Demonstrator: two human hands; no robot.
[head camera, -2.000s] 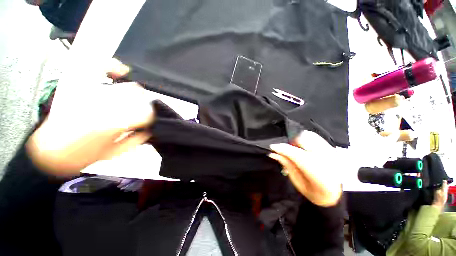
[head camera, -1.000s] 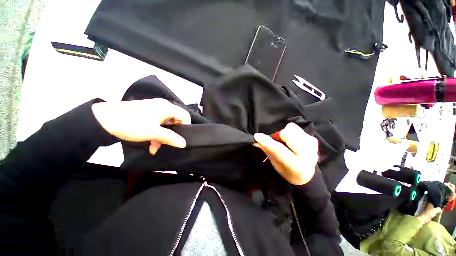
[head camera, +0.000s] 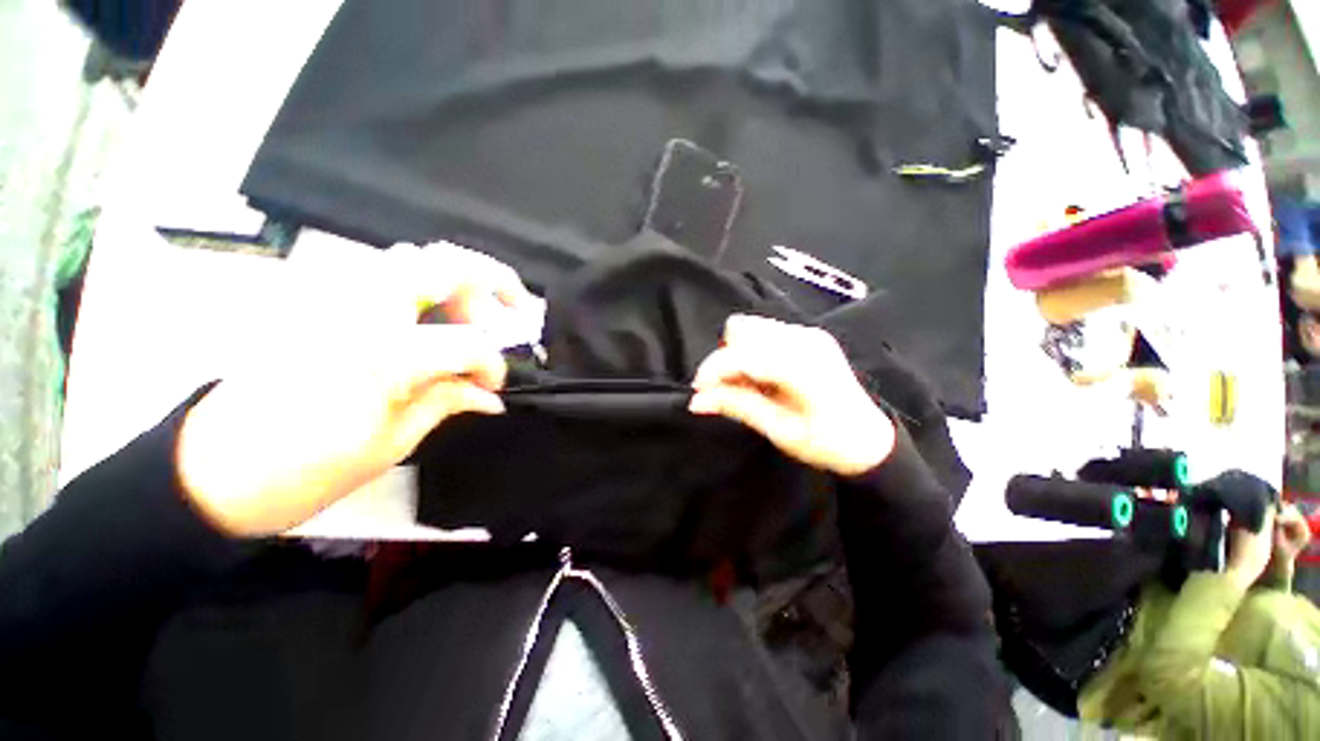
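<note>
The black garment piece (head camera: 594, 471) lies bunched across my lap and the table edge. Its folded edge runs as a straight narrow ridge between my hands. My left hand (head camera: 362, 391) pinches the cloth at the left end of the ridge; its fingers are blurred and overexposed. My right hand (head camera: 793, 394) pinches the cloth at the right end. No needle or thread can be made out. A smartphone (head camera: 695, 198) and white thread snips (head camera: 819, 272) lie beyond on a large flat black panel (head camera: 507, 102).
A dark slim item (head camera: 225, 239) lies on the white table (head camera: 138, 333) at left. At right are a magenta cylinder (head camera: 1129, 236), a tan block (head camera: 1086, 294), black thread cones (head camera: 1064, 500) with green ends, and a person in green (head camera: 1209, 651). A black bundle (head camera: 1151, 80) lies far right.
My left hand was first out left and blurred, then came in to the cloth. Both hands now hold the folded edge level. The view has shifted between frames.
</note>
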